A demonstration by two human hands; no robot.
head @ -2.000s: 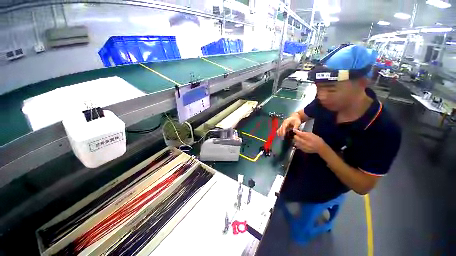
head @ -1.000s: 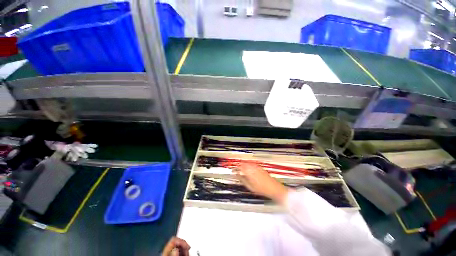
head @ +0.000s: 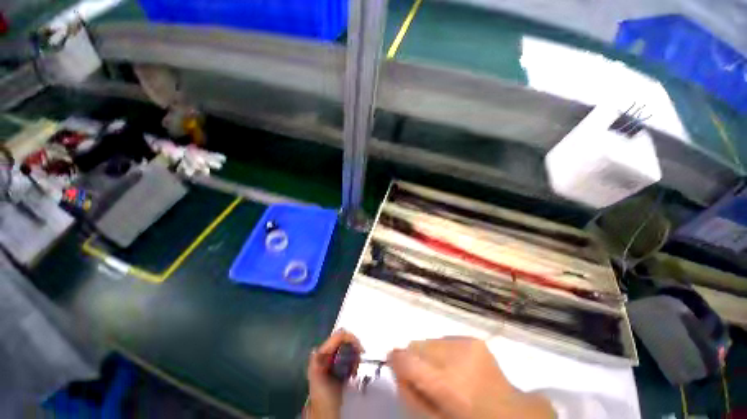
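My left hand (head: pixel 325 378) is at the lower middle, over the white board (head: pixel 389 315), with its fingers closed around a dark rounded object (head: pixel 344 361), perhaps a black tape roll. My right hand (head: pixel 459 378) is just to the right, blurred, its fingertips pinched at a thin dark strand (head: pixel 373 361) that runs between the hands. Small dark bits show below the strand. Behind the board lies the cream wire tray (head: pixel 500 317), with dark wires (head: pixel 442 286) in the outer slots and red wires (head: pixel 471 250) in the middle slot.
A blue parts tray (head: pixel 250 266) with pale rings (head: pixel 296 272) lies left of the wire tray. A grey box (head: pixel 143 204) stands further left, another (head: pixel 673 331) at the right. A metal post (head: pixel 356 114) rises behind. A white container (head: pixel 604 164) hangs above the wire tray.
The view has swung left and down. My right hand has come back from the red wires to beside my left hand. My left hand now shows more fully with the dark object.
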